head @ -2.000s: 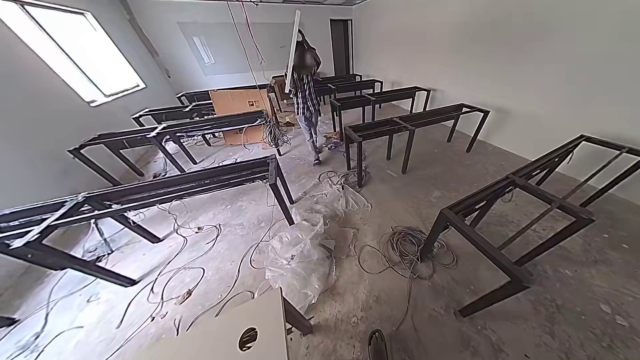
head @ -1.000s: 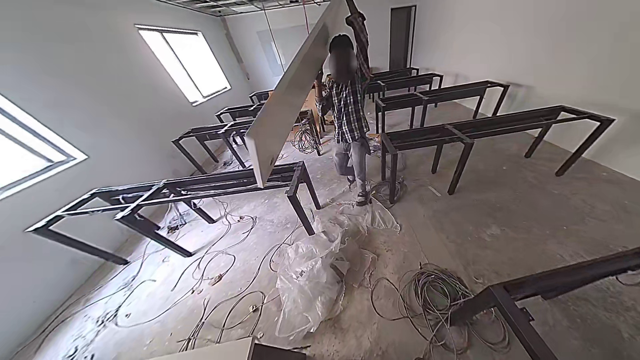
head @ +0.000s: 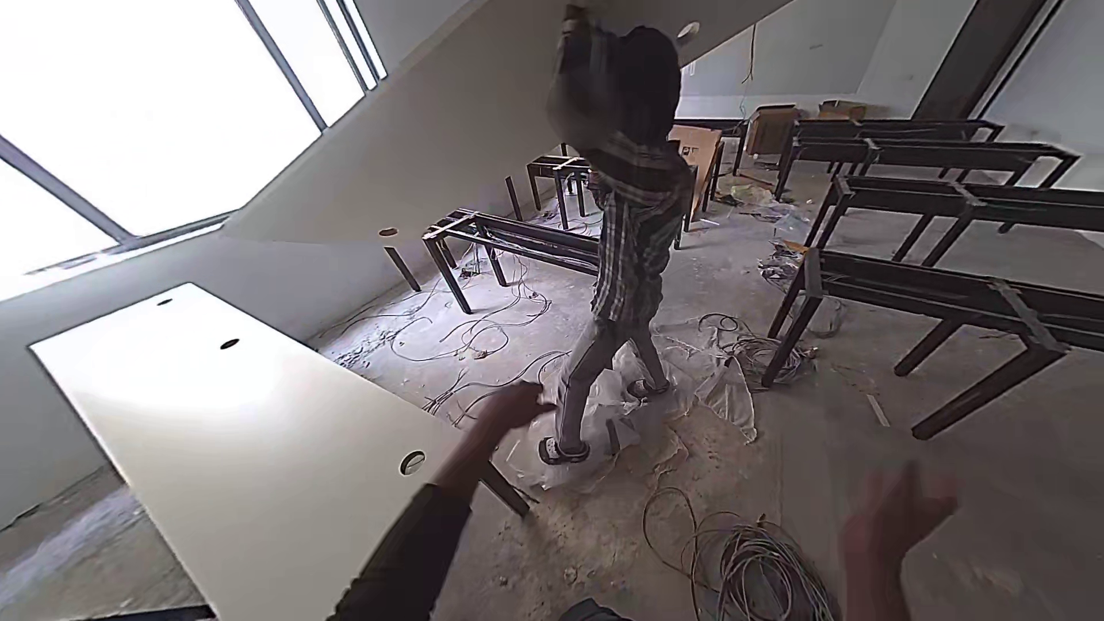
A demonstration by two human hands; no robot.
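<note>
My left hand [head: 515, 407] reaches out beside the near end of a white tabletop [head: 259, 431] with round cable holes, which lies on a dark metal frame. Its fingers look partly spread and hold nothing. Blurred, my right hand [head: 901, 513] is raised over the concrete floor at the lower right, empty, with fingers apart. In front of me stands a person in a checked shirt [head: 630, 250], turned away, arms up at a large pale panel [head: 414, 147] with round holes. The panel slants overhead and covers part of the wall and window.
Black metal table frames [head: 949, 289] stand in rows on the right, others [head: 526, 241] behind the person. A coil of cable [head: 759, 569] lies near my feet. Plastic sheeting [head: 595, 440] is under the person's feet. Loose cables and cardboard boxes [head: 772, 129] are farther back.
The person has come much nearer with the panel and turned away from me; the panel has swung to the left overhead. Both my hands have come into view. The view has shifted left.
</note>
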